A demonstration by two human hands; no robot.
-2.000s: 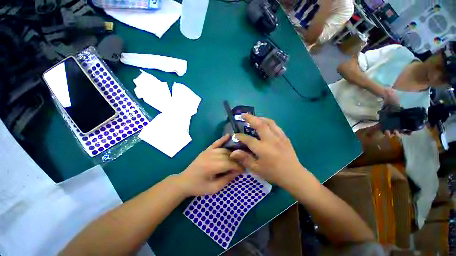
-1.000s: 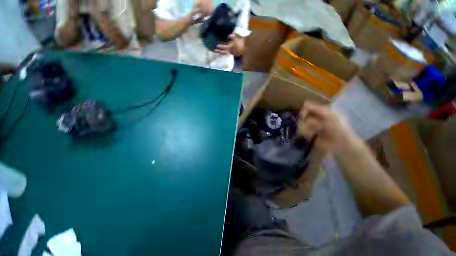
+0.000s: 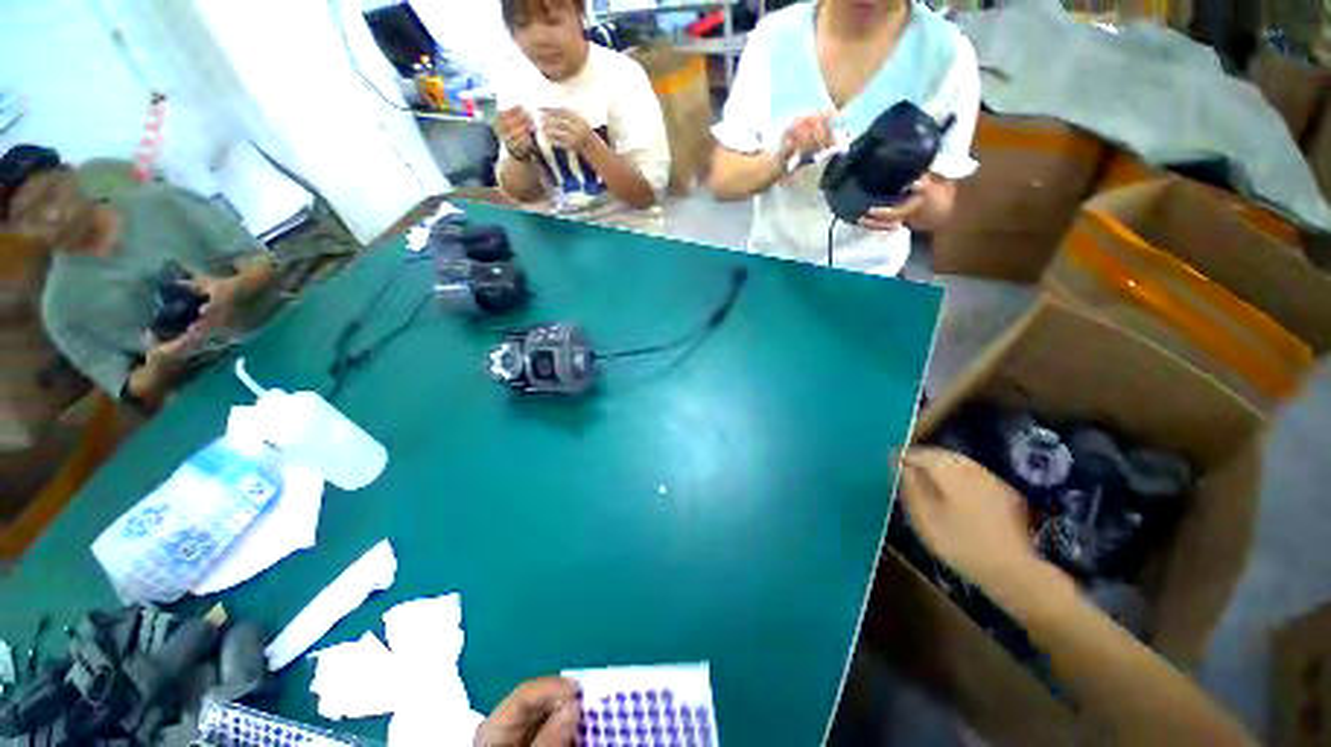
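Note:
The white round sticker sheet (image 3: 642, 714) with purple dots lies at the bottom edge of the view, partly cut off. My left hand (image 3: 531, 715), also cut off, has its fingers closed at the sheet's left edge. My right hand (image 3: 966, 514) is beyond the table's right edge, over the near side of the open carton (image 3: 1226, 540). Its fingers are bent and no held thing shows; the fingertips are blurred. Black camera units (image 3: 1073, 489) fill the carton. One camera unit (image 3: 543, 361) with a thin cable sits on the green tabletop (image 3: 730, 584).
More camera units (image 3: 479, 270) sit at the far edge. At left are a squeeze bottle (image 3: 339, 441), a wipes pack (image 3: 190, 525), paper scraps (image 3: 426, 657) and a black parts pile (image 3: 132, 671). Three people (image 3: 584, 117) work around the table. Other cartons (image 3: 1190, 263) stand at right.
The view has swung right toward the carton. My right hand has left the camera unit I held and moved from the sheet area to the carton, then to the table edge.

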